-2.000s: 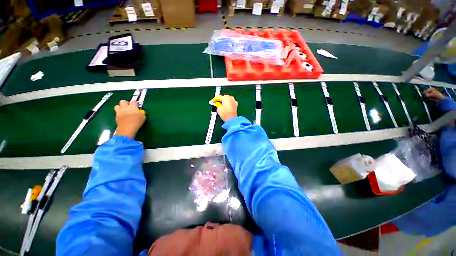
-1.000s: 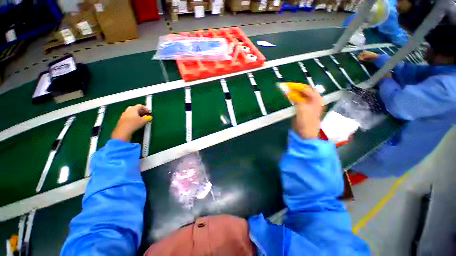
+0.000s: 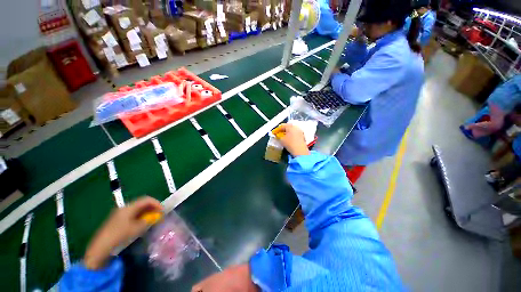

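Note:
Slim white bands with black middles (image 3: 161, 157) lie spaced across the green belt (image 3: 183, 151). My left hand (image 3: 117, 228) is blurred over the belt's near rail, left of the pink pile, with yellow at its fingertips. My right hand (image 3: 295, 140) is at the small beige carton (image 3: 274, 153) on the near bench, fingers bent together, with yellow at the fingertips. Whether either hand grips a piece is not clear. White wipes (image 3: 308, 126) in a red bin lie just behind my right hand. A pile of pinkish pieces (image 3: 169, 245) on clear plastic lies on the bench.
A red tray (image 3: 200, 105) with a bagged blue item (image 3: 140, 101) stands beyond the belt. A black dotted sheet (image 3: 325, 100) in clear plastic lies farther along the bench. A person in blue (image 3: 383, 85) works there. A grey post (image 3: 343, 43) rises by the belt.
The view has swung right. My right hand has moved from above the belt to the carton and wipes. My left hand has left the band and is over the near rail.

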